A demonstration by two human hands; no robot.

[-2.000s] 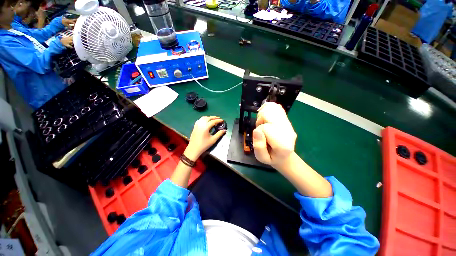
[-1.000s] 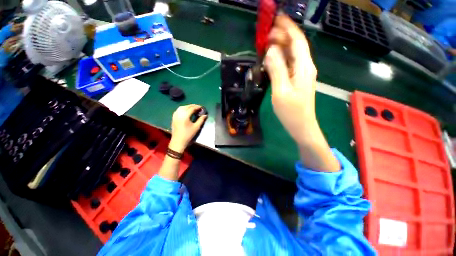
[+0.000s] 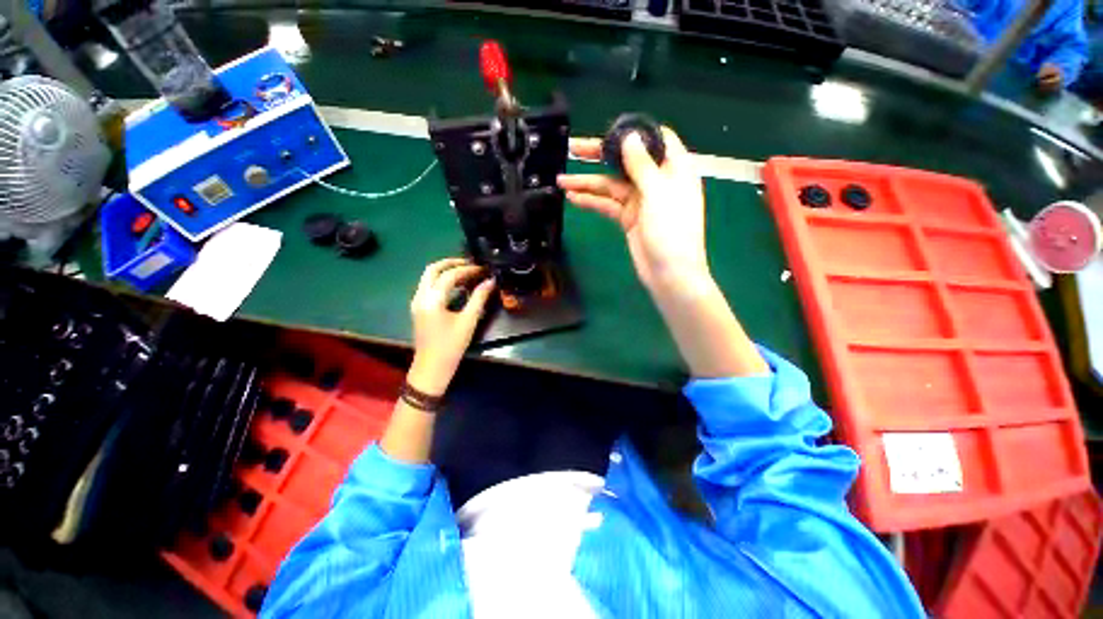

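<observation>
The black hand press stands upright on its dark base, its red lever raised and free. An orange-and-black fixture sits low on the base. My right hand is right of the press and holds a black round part between thumb and fingers. My left hand is at the front left of the press base and holds another small black part, partly hidden by the fingers. Two black round parts lie on the bench at the left.
A blue control box with a thin hose, a blue bin and a white paper slip are at left. A red tray holds two black parts at right. Another red tray and stacked black trays are at lower left.
My right hand has let go of the red lever, moved down beside the press and now holds a black round part. My left hand has come up against the press base.
</observation>
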